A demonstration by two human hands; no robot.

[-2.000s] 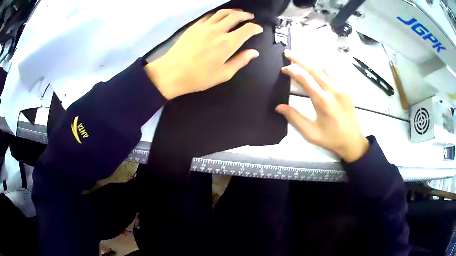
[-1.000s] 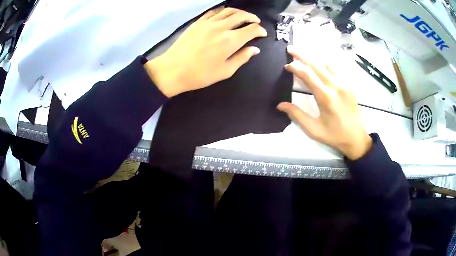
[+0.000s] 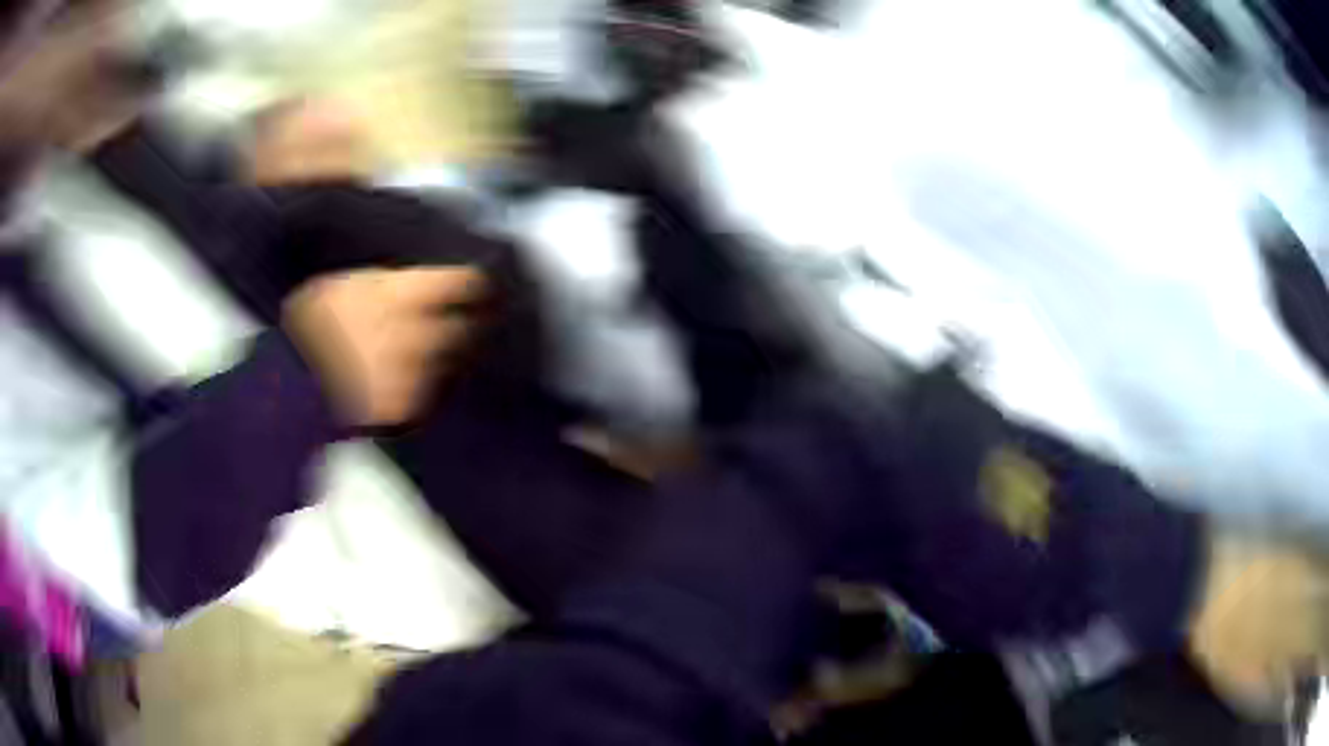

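The picture is strongly blurred. My left hand (image 3: 1265,619) is at the lower right edge, at the end of my dark sleeve with a blurred yellow mark. Its fingers are smeared, so I cannot tell whether it holds anything. My right hand is not in view. A large white to pale grey sheet (image 3: 1006,190) fills the upper right, beyond my left forearm. Dark and white cloth pieces (image 3: 620,321) hang or lie left of it. The dark panel seen earlier under my hands cannot be made out.
Another person is at the left, with a dark sleeve (image 3: 219,474) and a hand (image 3: 382,343) at dark material; another blurred hand (image 3: 309,142) shows above. A pale tan floor area (image 3: 241,678) is at the lower left. Something pink (image 3: 44,598) is at the left edge.
The view has swung far to the left. The sewing machine, snips and my right hand have left the picture; another person has come into view. My left hand now shows at the right edge.
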